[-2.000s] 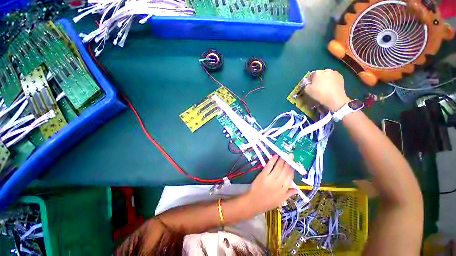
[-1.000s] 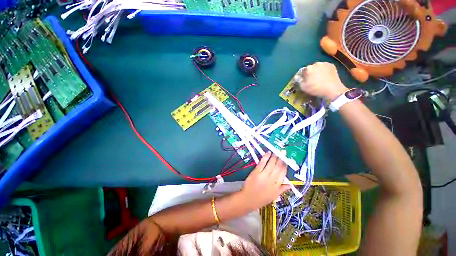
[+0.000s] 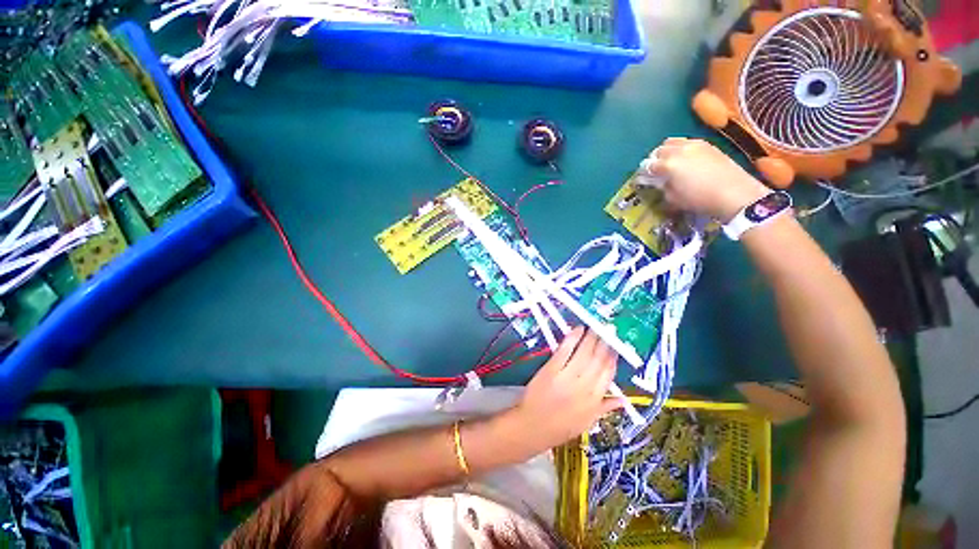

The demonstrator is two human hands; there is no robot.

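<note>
My right hand (image 3: 692, 180) is over the upper part of the yellow-tan control board (image 3: 641, 212), fingers closed on a small part there that they hide. My left hand (image 3: 571, 388) lies at the lower end of the white ribbon cables (image 3: 526, 273), fingertips by the green adapter board (image 3: 628, 314); whether it grips anything is hidden. The main green board (image 3: 492, 268) lies in the centre under the cables. The slider board (image 3: 433, 228) lies to its left, with a ribbon cable across its right part. White cables run from the control board to the adapter board.
Two small black speakers (image 3: 541, 139) lie behind the boards. Red wires (image 3: 322, 306) run left. Blue bins (image 3: 483, 64) of boards stand behind and left. An orange fan (image 3: 818, 91) stands behind right. A yellow basket (image 3: 751, 472) and green crate (image 3: 150, 461) are at the near edge.
The whole view has shifted slightly. My right hand has turned a little on the control board, and its wrist watch faces up more. My left hand stays by the ribbon cables.
</note>
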